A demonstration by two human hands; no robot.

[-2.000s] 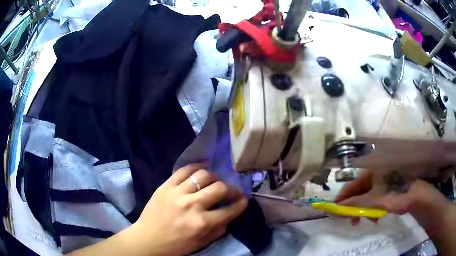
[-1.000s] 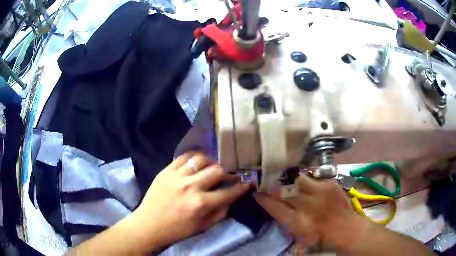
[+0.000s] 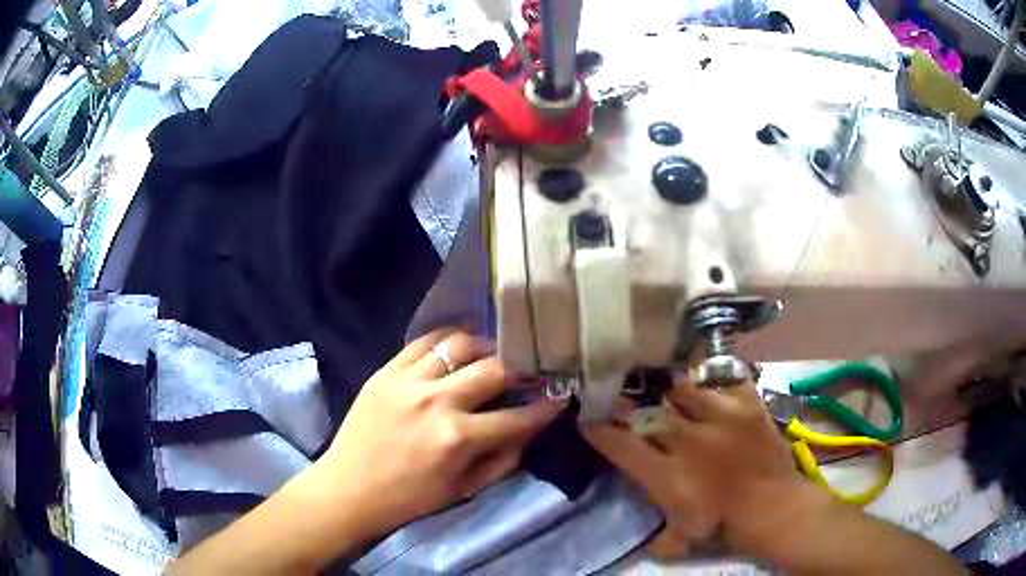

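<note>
A black and grey garment (image 3: 304, 214) lies on the white table, left of and beneath the sewing machine head (image 3: 788, 214). My left hand (image 3: 439, 422), with a ring, lies on the cloth left of the needle area, fingertips at the presser foot (image 3: 559, 388). My right hand (image 3: 709, 461) is just right of the foot, fingers partly hidden under the machine head. Both hands are on black cloth (image 3: 563, 450); whether the right fingers pinch it is hidden. Scissors with one green and one yellow handle (image 3: 861, 411) lie right of my right hand.
A red cloth tie (image 3: 529, 107) is knotted on top of the machine head. A tension dial (image 3: 720, 354) sticks out at its front. Dark cloth (image 3: 996, 439) lies at the right edge. Thin stands and clutter show at the upper left.
My right hand held the scissors two seconds ago; they now lie on the table and that hand is at the needle area. Since one second ago the hands have barely moved.
</note>
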